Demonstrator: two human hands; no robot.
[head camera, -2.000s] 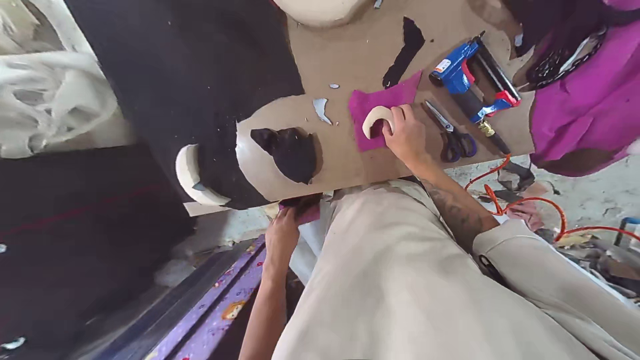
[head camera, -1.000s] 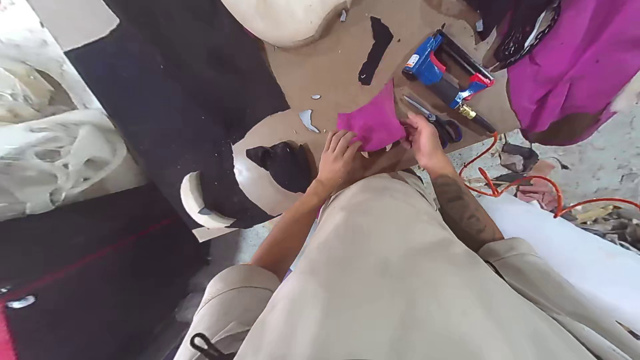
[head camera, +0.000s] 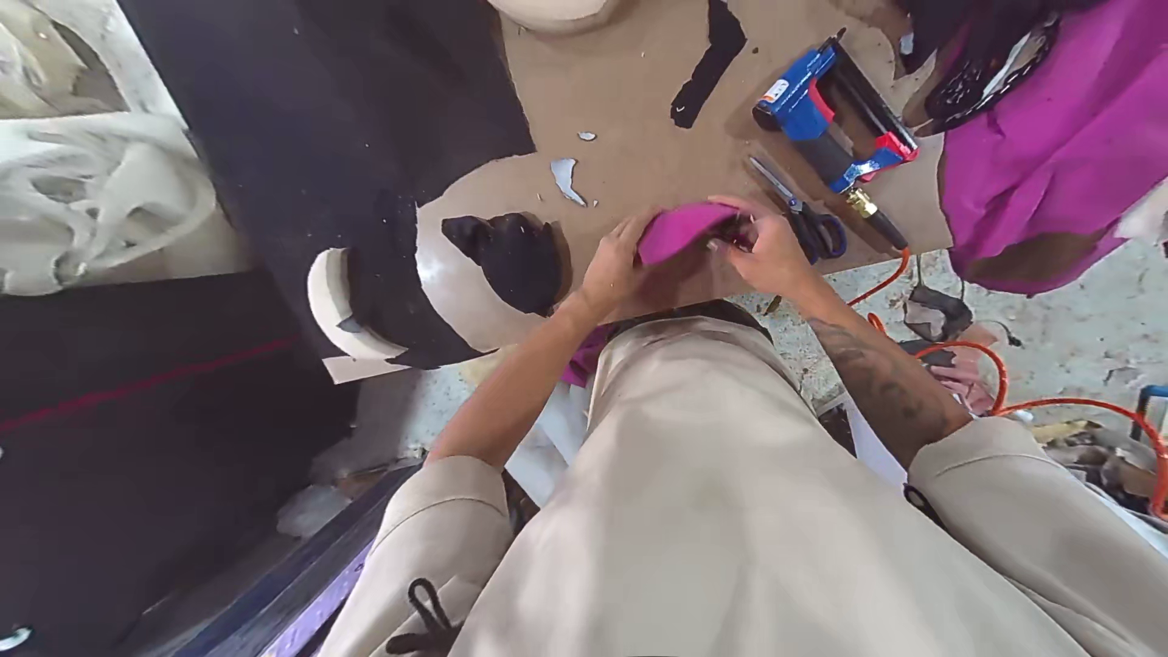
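Magenta fabric (head camera: 686, 230) is folded over into a rounded shape between my two hands, near the front edge of the work table. My left hand (head camera: 617, 265) grips its left side. My right hand (head camera: 765, 248) pinches its right end, fingers bent over the edge. The cream curved foam piece seen earlier is hidden from view. Right of my right hand lie dark-handled scissors (head camera: 803, 214), and beyond them a blue and red pneumatic staple gun (head camera: 826, 119). A black fabric bundle (head camera: 516, 260) rests to the left of my left hand.
A cream curved foam piece (head camera: 336, 306) lies on black sheet material (head camera: 347, 109) at the left. A black strip (head camera: 707, 68) and a pale scrap (head camera: 567, 180) lie on the brown board. Magenta cloth (head camera: 1058, 164) hangs at the right. An orange air hose (head camera: 990, 356) trails off the table.
My left hand came up from below the table edge to the magenta fabric. The fabric, flat under the cream curved piece at first, is now lifted and folded over, held by both hands.
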